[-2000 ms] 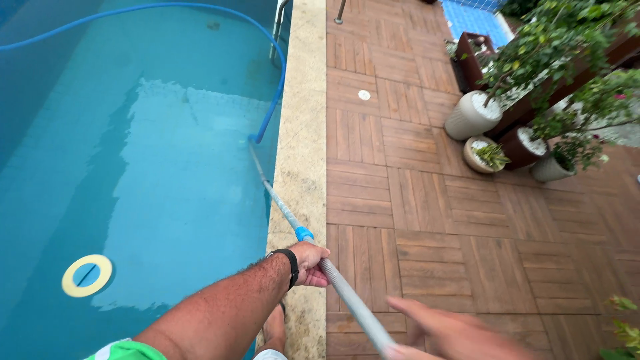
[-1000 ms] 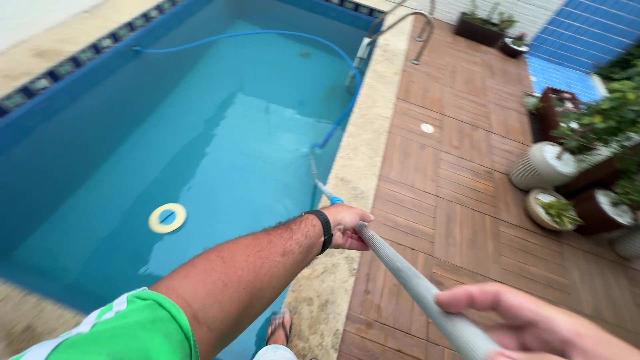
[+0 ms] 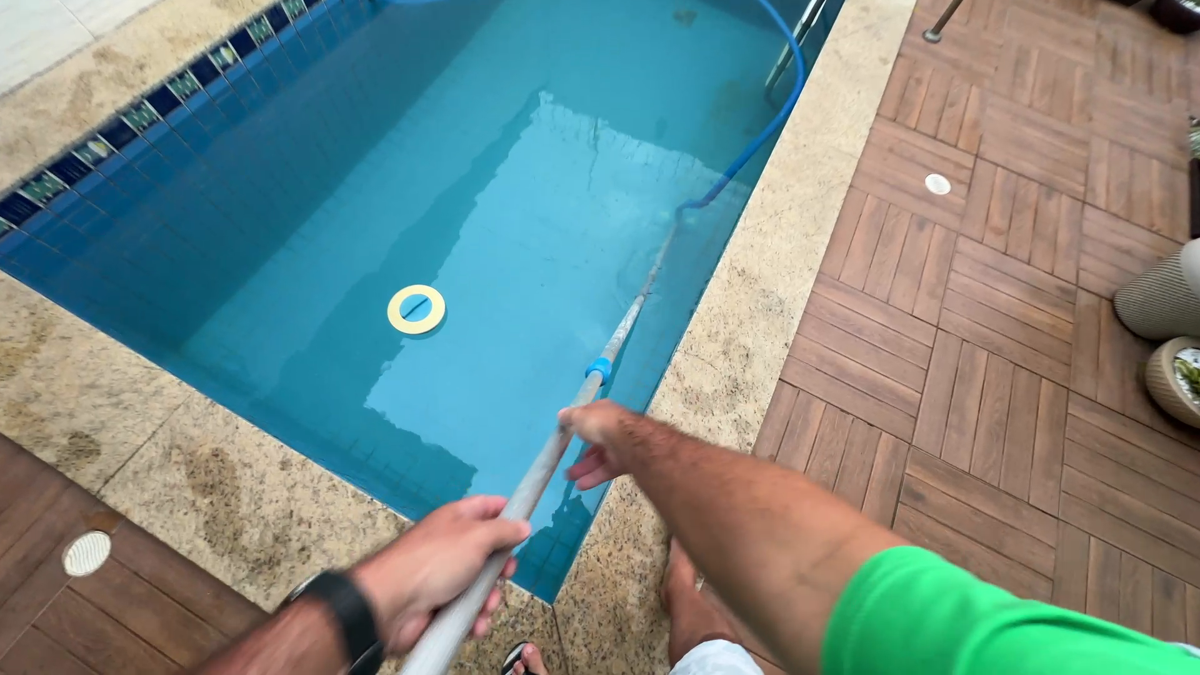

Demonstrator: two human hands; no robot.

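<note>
My left hand (image 3: 450, 562), with a black band on its wrist, is wrapped around a grey telescopic pole (image 3: 539, 478) near the bottom of the view. Farther along, my right hand (image 3: 600, 436) grips the pole from its right side, its lower fingers loosely curled. A blue collar (image 3: 598, 368) sits on the pole just beyond that hand. The pole's far part slants down into the pool water (image 3: 506, 234), close to the right wall. A blue hose (image 3: 773, 122) meets its far end underwater; what is fixed there is unclear.
A pale yellow ring (image 3: 416, 309) floats left of the pole. Speckled stone coping (image 3: 750, 309) borders the pool, with my feet by its near corner. Wooden deck tiles (image 3: 994, 366) lie at the right, with planters (image 3: 1162, 295) and a metal ladder (image 3: 795, 42) farther off.
My right hand has moved forward along the pole and is now ahead of my left hand, gripping it; earlier it was at the near part. The pole now points more over the pool. The view has shifted.
</note>
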